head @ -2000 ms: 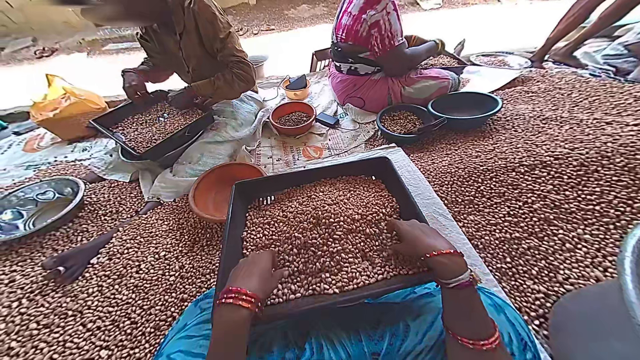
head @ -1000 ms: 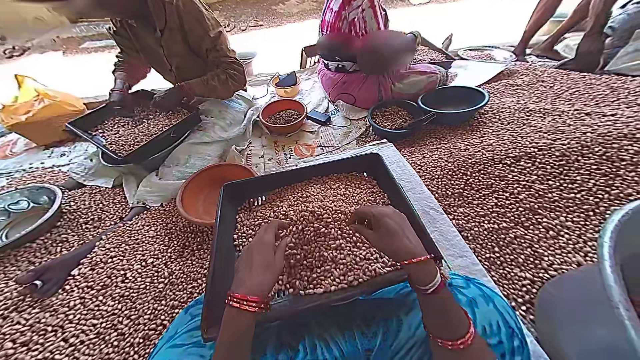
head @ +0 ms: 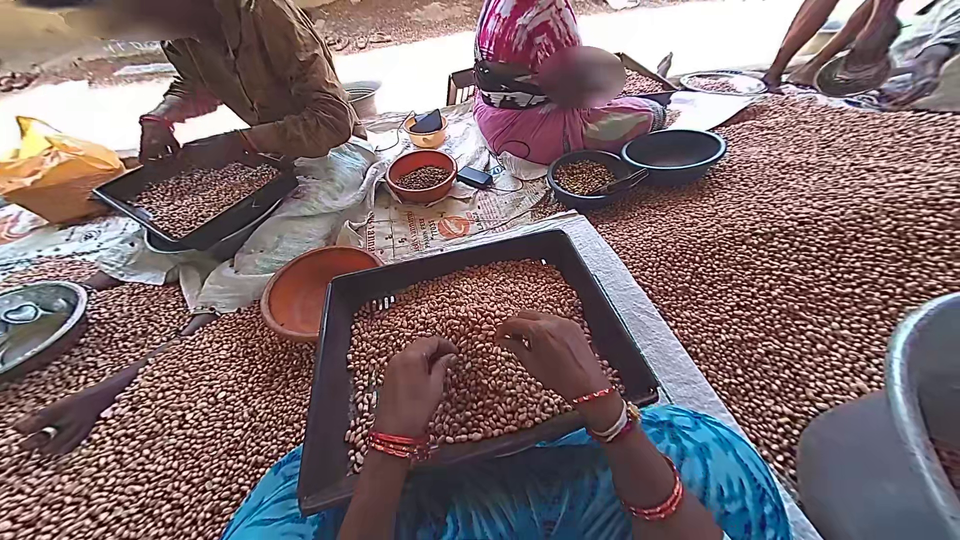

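Note:
A black plastic tray (head: pixel 600 300) with a slotted bottom rests across my lap and bears a layer of brown nuts or beans (head: pixel 480 300). Over its left part is my left hand (head: pixel 415 375), fingers bent and thumb near the forefinger. My right hand (head: pixel 551 349) is over the right part with its fingers curled toward the middle. Both touch or hover just above the nuts; whether either holds one is hidden by the fingers. A white board or slab (head: pixel 660 330) lies under the tray's right side.
Left of the tray sits an orange bowl (head: pixel 300 300). Black bowls (head: pixel 673 157) and a small red bowl (head: pixel 421 176) are farther off. Nuts cover the ground on both sides. A metal tub (head: pixel 900 420) is at right, a steel basin (head: pixel 75 322) at left. Co-workers sit beyond; a foot is at left.
My hands were apart near the tray's front corners two seconds ago; they then came inward over the nuts. Since one second ago they have stayed over its middle.

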